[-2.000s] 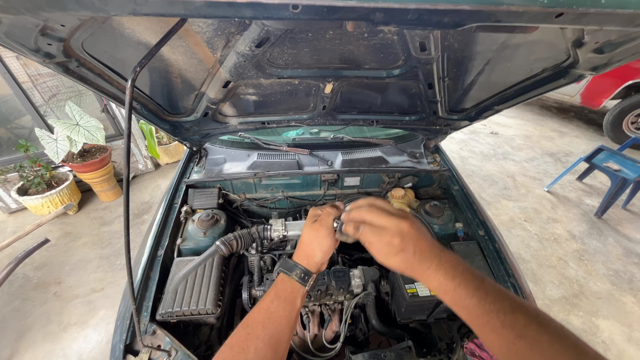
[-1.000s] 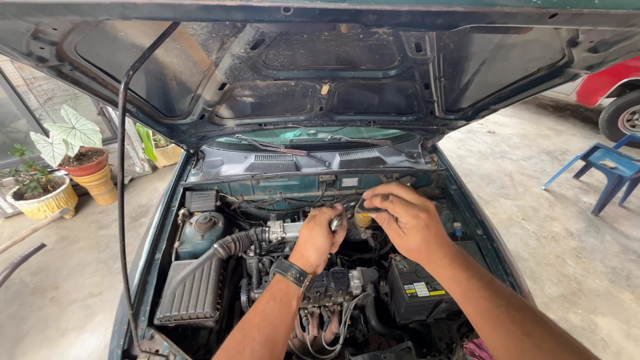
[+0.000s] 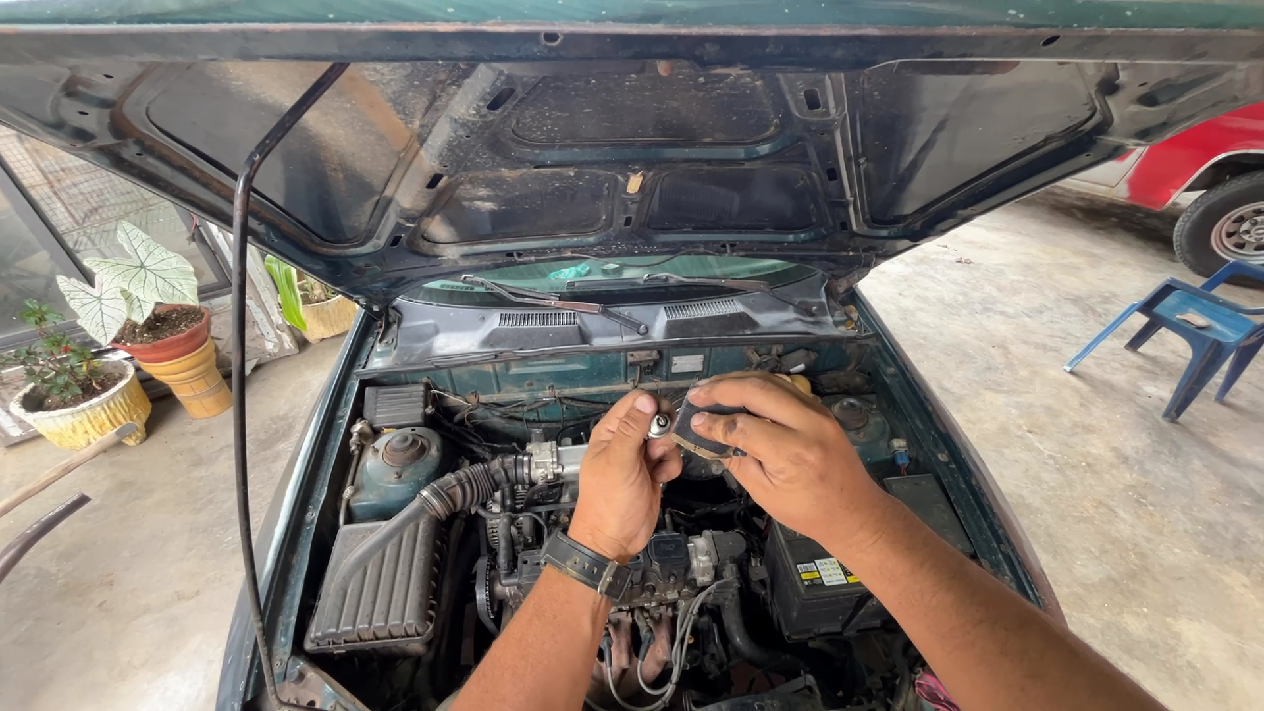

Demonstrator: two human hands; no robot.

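Above the car engine (image 3: 671, 563), my left hand (image 3: 622, 474) pinches a small metal part, seemingly a spark plug (image 3: 660, 425), between thumb and fingers, its round end facing me. My right hand (image 3: 790, 444) holds a dark folded piece, apparently sandpaper (image 3: 703, 431), between thumb and fingers, close to the right side of the metal part. Whether the two touch cannot be told. A dark band with a buckle is on my left wrist. Several ignition leads (image 3: 681, 642) hang at the front of the engine, below my hands.
The raised hood (image 3: 632, 109) stands overhead on its prop rod (image 3: 240, 326). An air filter housing (image 3: 380, 583) lies left of the engine, a battery (image 3: 820, 583) right. Potted plants (image 3: 84, 405) stand at left, a blue plastic stool (image 3: 1200, 316) at right.
My right hand was apart from my left one second ago, and now its dark piece is close beside the metal part. My left hand has stayed over the engine.
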